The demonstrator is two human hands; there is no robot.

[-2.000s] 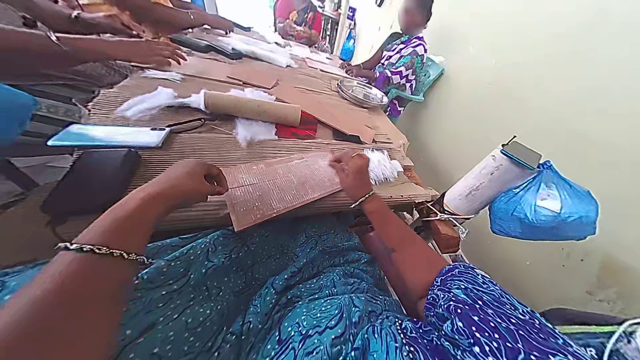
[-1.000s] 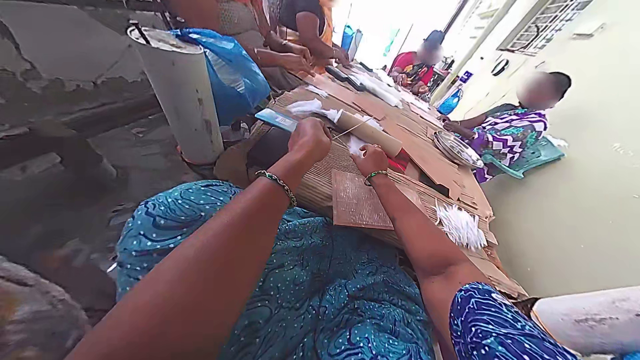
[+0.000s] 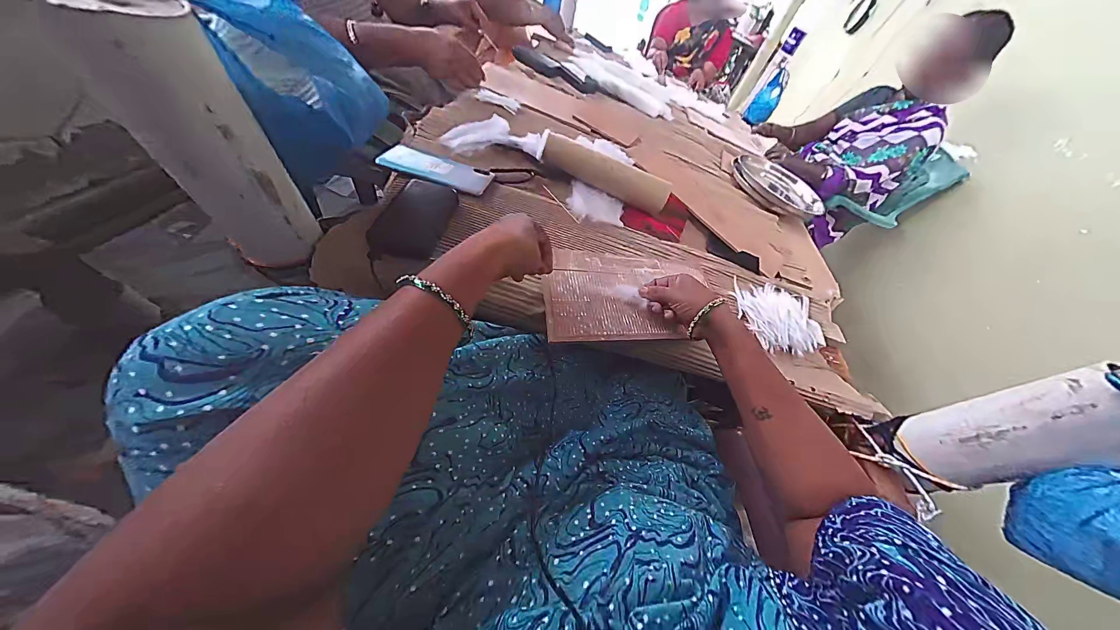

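Observation:
A flat rectangular brown board (image 3: 595, 311) lies at the near edge of the cardboard-covered table. My right hand (image 3: 678, 300) pinches a small tuft of white fibre (image 3: 628, 293) over the board. My left hand (image 3: 523, 248) is closed at the board's upper left corner; whether something thin is between its fingers cannot be told. Just right of my right wrist lies a pile of short white fibre wicks (image 3: 779, 319). Beyond the board are a brown cardboard tube (image 3: 605, 171), loose white cotton (image 3: 477, 134) and a red piece (image 3: 654, 219).
Corrugated cardboard (image 3: 490, 219) covers the table. A light blue phone (image 3: 435, 168) and a dark pouch (image 3: 411, 219) lie at left, steel plates (image 3: 777, 185) at right. A pale pipe (image 3: 1015, 429) juts in at right. Co-workers sit along both sides and the far end.
From above the phone and cotton a second ago, both hands have come back to the board. White fibre now shows at my right fingertips over it. The view has shifted.

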